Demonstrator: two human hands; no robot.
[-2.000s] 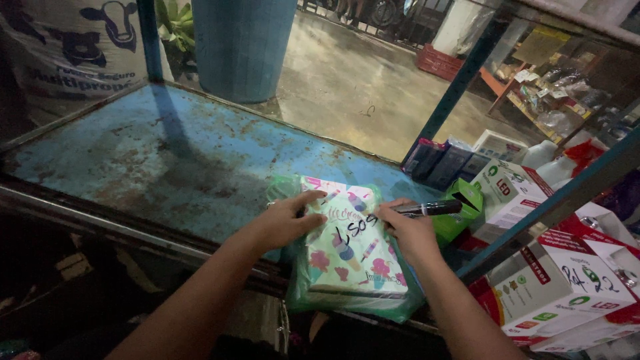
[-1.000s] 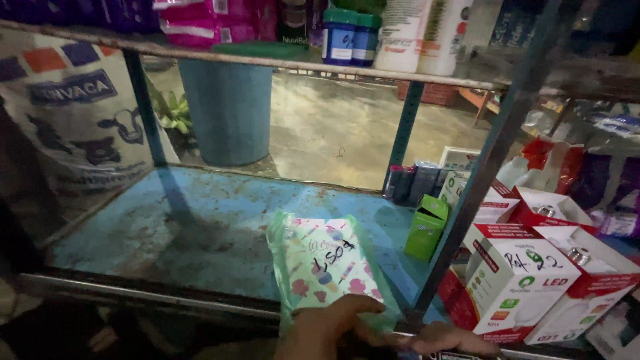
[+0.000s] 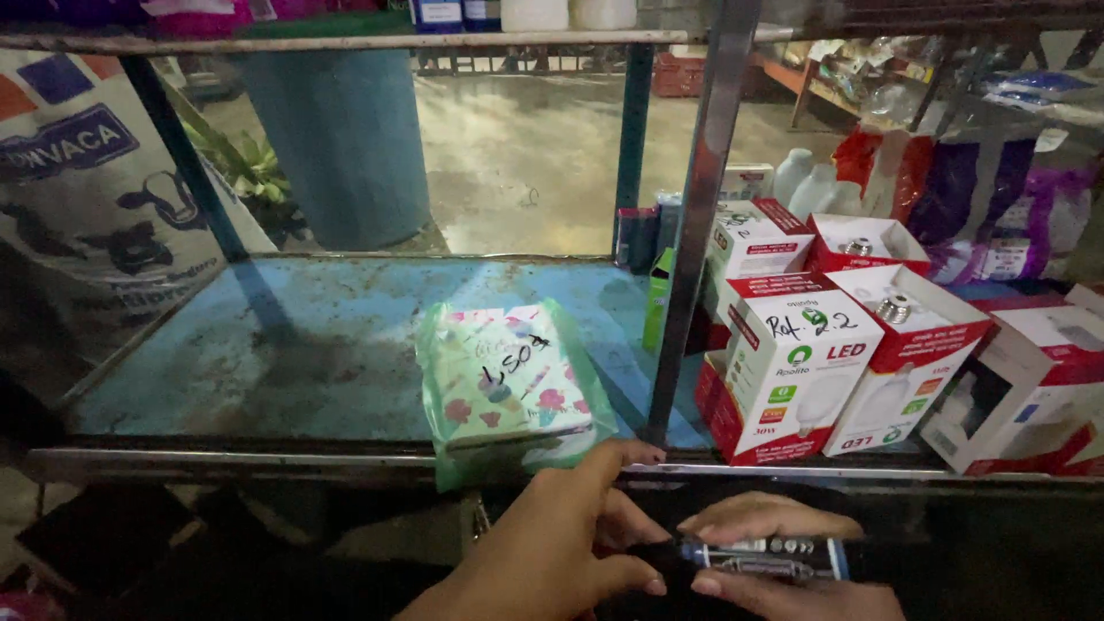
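A square patterned package (image 3: pixel 513 371) in a green plastic bag lies on the blue metal shelf (image 3: pixel 345 328), at its front edge. Handwritten figures mark its top. Below the edge, my right hand (image 3: pixel 776 552) grips a black marker pen (image 3: pixel 768 561) between thumb and fingers. My left hand (image 3: pixel 578 535) is at the marker's left end, its thumb and fingers around a dark part that may be the cap; whether it grips that part is unclear.
LED bulb boxes (image 3: pixel 793 371) stand on the right beyond a metal post (image 3: pixel 699 224). A small green box (image 3: pixel 660 297) is left of that post. Behind the shelf is a large blue barrel (image 3: pixel 336 147); a printed sack (image 3: pixel 103 190) leans at the left. An upper shelf (image 3: pixel 345 39) crosses overhead.
Two seconds ago both hands were on the package, the marker in my right hand with its tip bare. They have since left the package and come together below the shelf edge. The view has shifted.
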